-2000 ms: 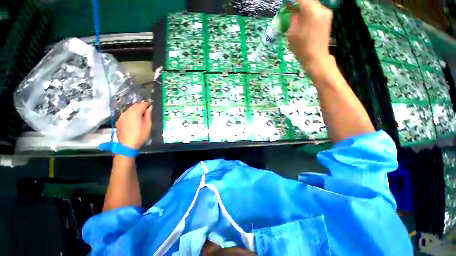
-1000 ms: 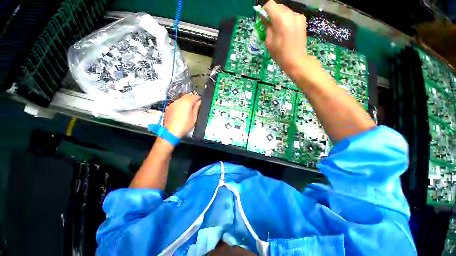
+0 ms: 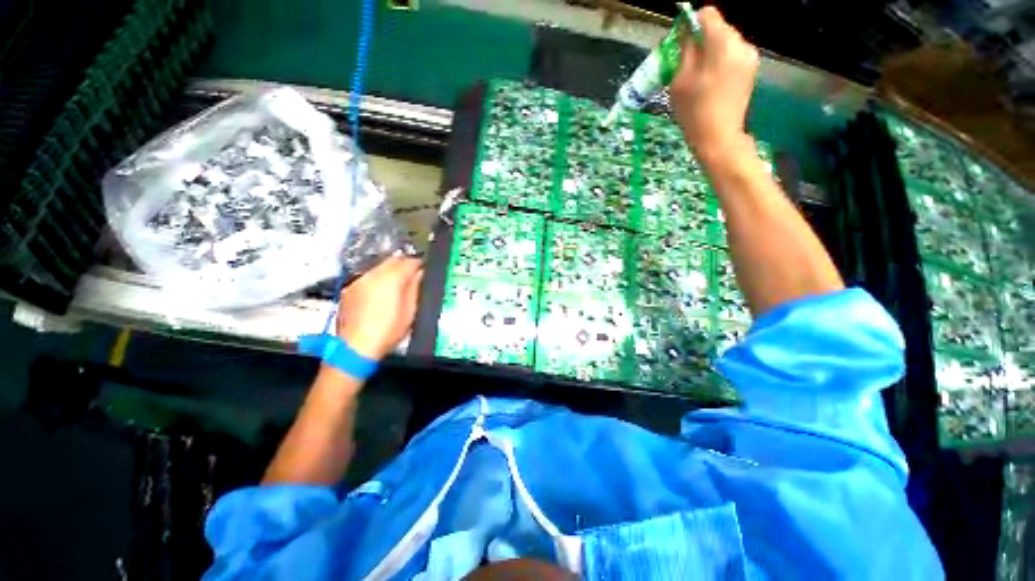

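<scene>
Green circuit boards (image 3: 585,272) lie in two rows on a black carrier tray (image 3: 445,244). My right hand (image 3: 713,85) grips a white and green bottle or tube (image 3: 650,77), its narrow tip pointing down at the back row of boards. My right forearm covers part of the boards on the right. My left hand (image 3: 381,304), with a blue wrist strap (image 3: 338,355), rests with curled fingers at the tray's left edge beside the bag. Whether it holds anything is hidden.
A clear bag of silvery components (image 3: 244,204) stands left of the tray. A slotted black rack (image 3: 97,148) is at the far left. Stacked trays with green boards (image 3: 965,284) stand at the right. A blue coiled cord (image 3: 361,68) hangs behind my left hand. A small dark tray (image 3: 579,59) lies behind the boards.
My right hand with the bottle has moved left over the back row, then back to the right. My left hand stays at the tray's left edge. The whole view has shifted and tilted.
</scene>
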